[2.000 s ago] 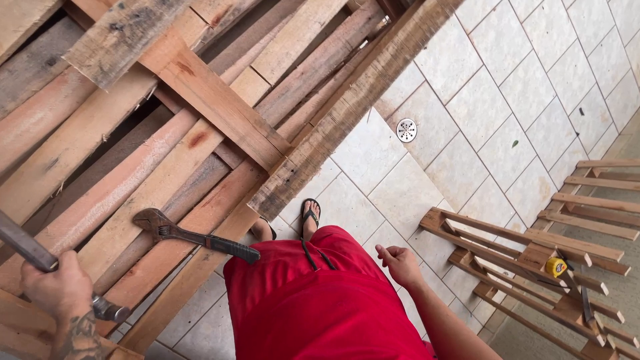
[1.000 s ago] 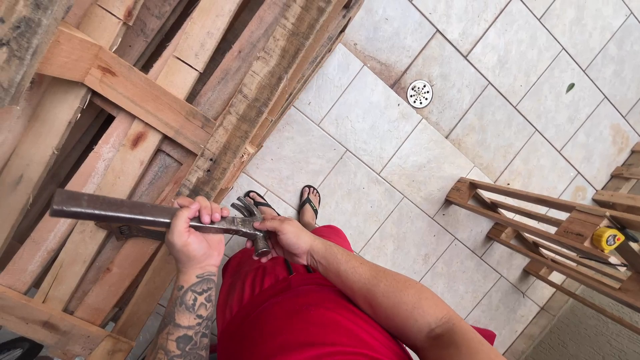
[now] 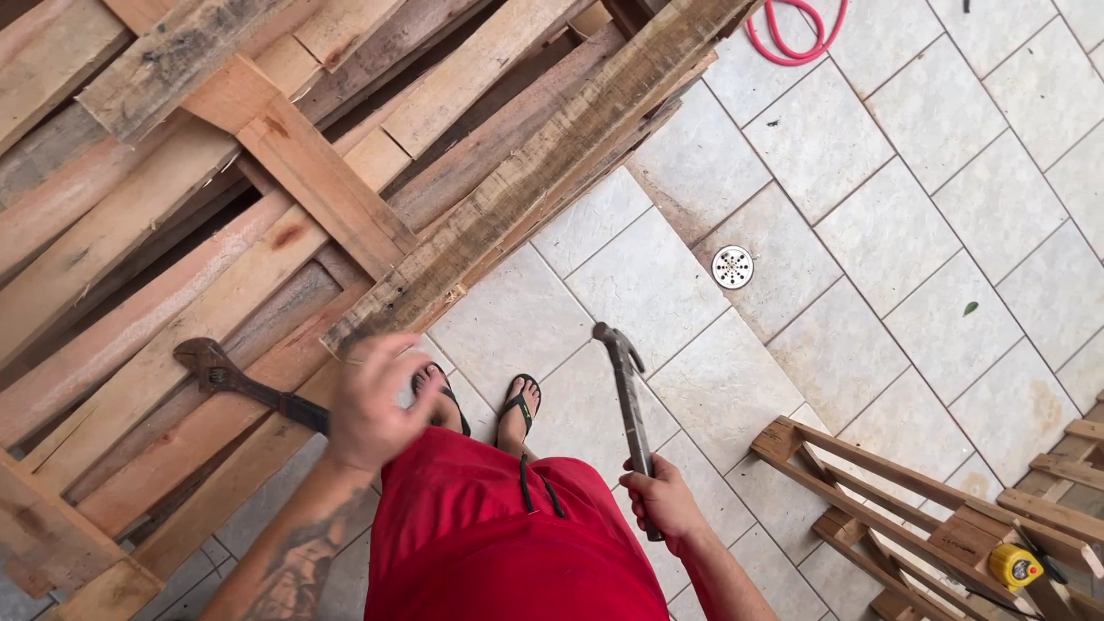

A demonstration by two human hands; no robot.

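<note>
My right hand (image 3: 662, 500) grips the lower handle of a metal claw hammer (image 3: 634, 414), whose head points up and away over the tiled floor. My left hand (image 3: 379, 405), blurred, is raised near the corner of a stack of wooden pallets (image 3: 293, 164); it holds nothing that I can see. Just left of that hand, an adjustable wrench (image 3: 259, 392) lies across the pallet boards, its dark handle end partly hidden behind the hand. A weathered wooden beam (image 3: 535, 172) runs along the pallet stack's near edge.
A smaller wooden pallet (image 3: 888, 483) stands at the lower right, with a yellow tape measure (image 3: 1014, 566) on it. A round floor drain (image 3: 732, 267) sits in the tiles. A red hose (image 3: 789, 56) lies at the top. My sandalled feet are below the beam.
Both hands were on the hammer a second ago; now only my right hand holds it, and my left hand has let go. Two seconds ago the left hand held it. The view has shifted.
</note>
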